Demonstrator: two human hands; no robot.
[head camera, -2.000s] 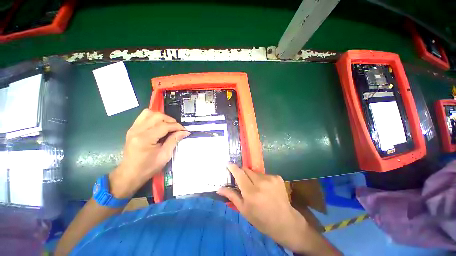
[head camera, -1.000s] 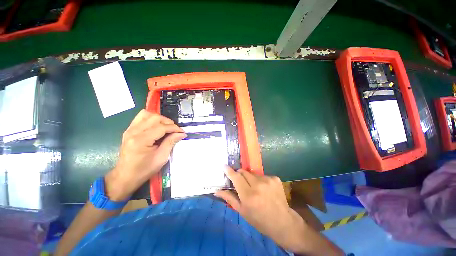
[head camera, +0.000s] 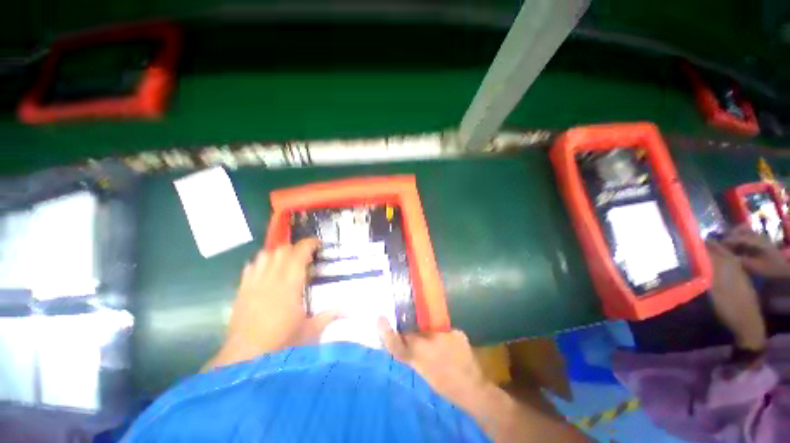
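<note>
An open tablet (head camera: 399, 255) with silver shields at the top and a large white rectangle (head camera: 351, 298) below lies in a red-orange holding frame (head camera: 345, 190). My left hand (head camera: 273, 298) lies over the frame's left side, fingers at the tablet's upper left and thumb low on the white rectangle. I see nothing held in it. My right hand (head camera: 437, 359) is at the lower right corner, one fingertip at the white rectangle's lower right and the rest by the frame. The picture is blurred. My blue clothing hides the frame's near end.
A white card (head camera: 213, 212) lies left of the frame. Shiny sheets with white rectangles (head camera: 52, 251) are far left. A second framed tablet (head camera: 639, 242) is to the right. Another person's hands (head camera: 736, 260) are at the far right. A slanted metal post (head camera: 520, 73) stands behind, with more framed units beyond.
The view has shifted, so the bench sits lower. My left hand has opened from its pinch and spread along the tablet's left side. Another person's hands have appeared at the right.
</note>
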